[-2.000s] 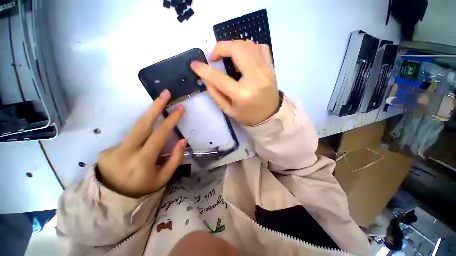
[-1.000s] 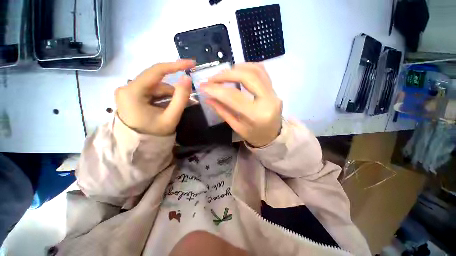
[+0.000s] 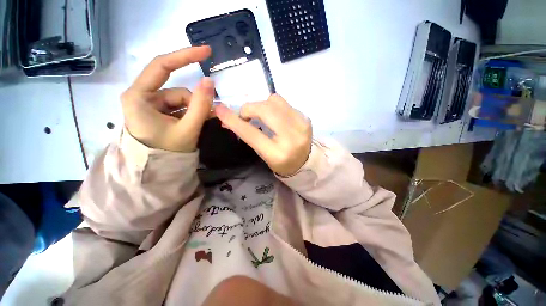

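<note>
A black phone middle frame (image 3: 223, 40) lies near the table's front edge, camera end away from me, with its large window open toward me. My left hand (image 3: 170, 98) is at its left side, with the index finger by the frame's left edge and the thumb lower down. My right hand (image 3: 269, 128) is at its lower right, its index fingertip near my left thumb. A thin light line shows by my left fingers; I cannot tell what it is. The flat black square with a grid of holes (image 3: 297, 27) lies beyond, to the right.
Grey-edged frames (image 3: 426, 72) stand grouped at the table's right. More frames (image 3: 60, 69) are piled at the far left. An open brown carton (image 3: 452, 221) with white strings is below the table edge at right. A blue item and cloudy plastic (image 3: 513, 161) are at far right.
From one second ago, the frame and dotted square appear higher and further left in view. My right fingertips have moved down to the frame's near end. The loose black pieces have left the view.
</note>
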